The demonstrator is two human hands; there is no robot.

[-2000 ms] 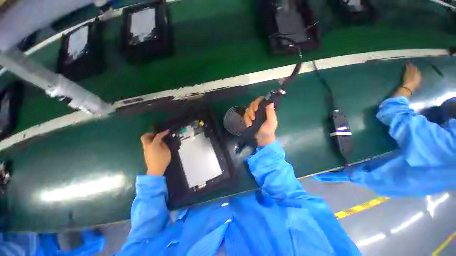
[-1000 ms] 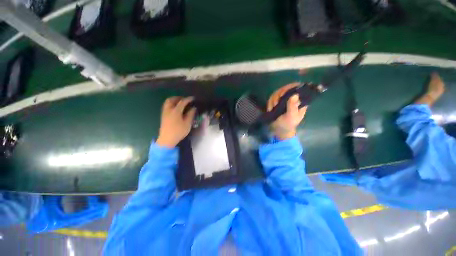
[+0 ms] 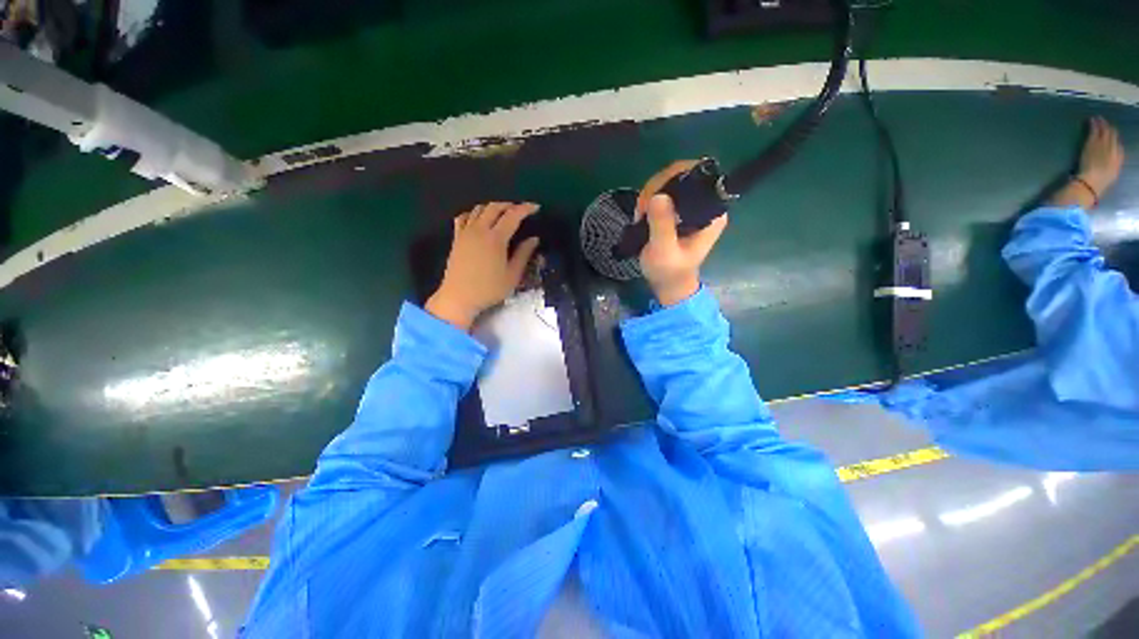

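An opened tablet (image 3: 525, 365) with a silver-white inside sits in a black carrier tray (image 3: 593, 412) at the bench's front edge. My left hand (image 3: 485, 265) rests over the tablet's far left end and hides the parts under it; its fingers are apart. My right hand (image 3: 676, 243) is closed round a black electric screwdriver (image 3: 695, 195), whose thick cable runs up and back. The screwdriver's tip end lies over the round mesh-topped dish (image 3: 610, 234), right of the tray. Screws are too small to tell.
A black controller box (image 3: 912, 297) with a white band lies on the bench at right. Another person's hand (image 3: 1100, 160) rests further right. A worn white rail (image 3: 587, 110) and white arm (image 3: 156, 144) border the belt behind.
My left hand has moved further over the tablet's far end. The screwdriver has turned in my right hand, its tip end now over the dish. The view has shifted.
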